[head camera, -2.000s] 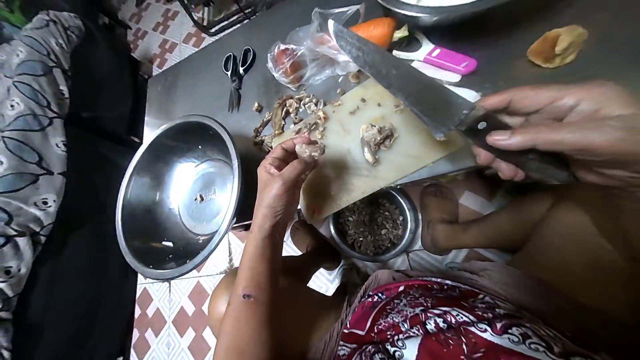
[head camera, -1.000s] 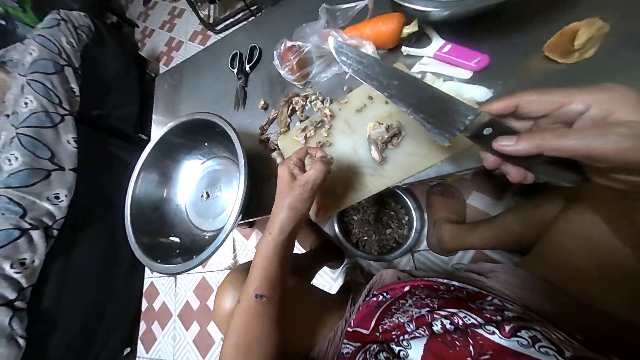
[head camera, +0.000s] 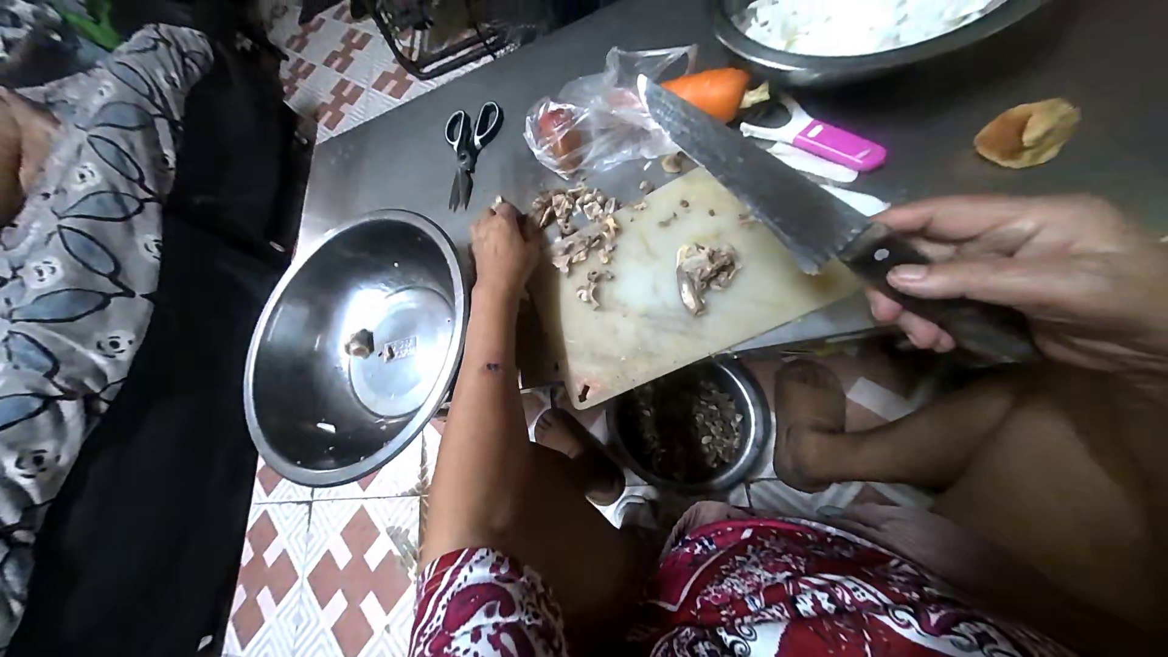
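My right hand (head camera: 1004, 274) grips the dark handle of a kitchen knife (head camera: 757, 178), its blade raised over the cutting board (head camera: 639, 338). A clump of cooked meat or bone scraps (head camera: 704, 274) lies on the board, and smaller pieces (head camera: 579, 224) are heaped at its left end. My left hand (head camera: 502, 242) is lowered beside that heap, fingers curled; whether it holds a piece is hidden. Left of my forearm, a large steel basin (head camera: 438, 246) contains a small lump (head camera: 359, 343) and a few bits.
Black-handled scissors (head camera: 467, 151), a plastic bag (head camera: 593, 123), a carrot (head camera: 712, 93), a pink-handled peeler (head camera: 839, 146) and a brown peel-like piece (head camera: 1027, 134) lie on the table. A bowl of white food (head camera: 821, 68) stands behind. Below is a bowl of scraps (head camera: 762, 429). A person's patterned garment (head camera: 91, 228) is at left.
My left hand has moved from above the board's left part to beside the heap. A small lump now shows in the basin. My right hand still holds the knife raised.
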